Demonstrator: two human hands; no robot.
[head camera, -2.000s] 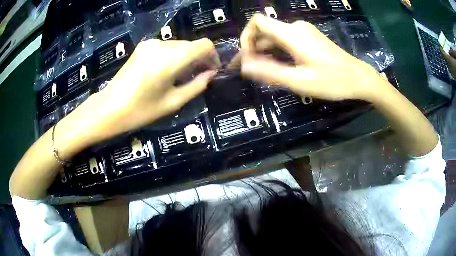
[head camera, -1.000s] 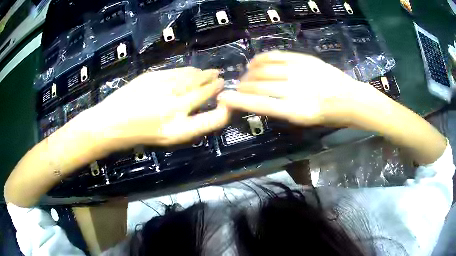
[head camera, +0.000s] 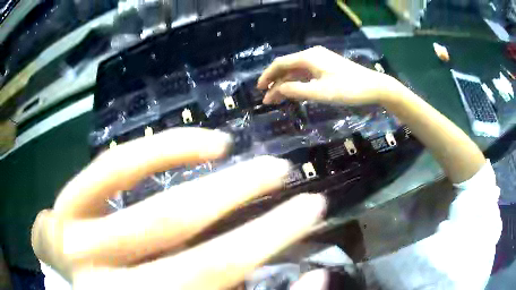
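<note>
Black phone-sized units with pale phone pictures (head camera: 308, 169) lie in rows in a large black tray (head camera: 243, 35), many under shiny wrinkled clear film (head camera: 252, 52). My left hand (head camera: 170, 204) is very large and blurred, raised close to the camera above the left and front of the tray. Its fingers are apart and nothing shows in them. My right hand (head camera: 322, 79) is over the middle rows, thumb and fingers bent down at a unit. Whether it grips the unit or film cannot be told.
A white-edged sheet with a dark grid (head camera: 476, 103) lies on the green bench (head camera: 416, 62) at right, with a small orange and pale item (head camera: 441, 52) behind it. Clear plastic (head camera: 396, 229) shows below the tray's front edge. A pale rail (head camera: 59, 119) runs at left.
My left hand has left the units and come up towards the camera, fingers spread. My right hand has moved up and away over the tray. The view has tilted, showing the tray's far part.
</note>
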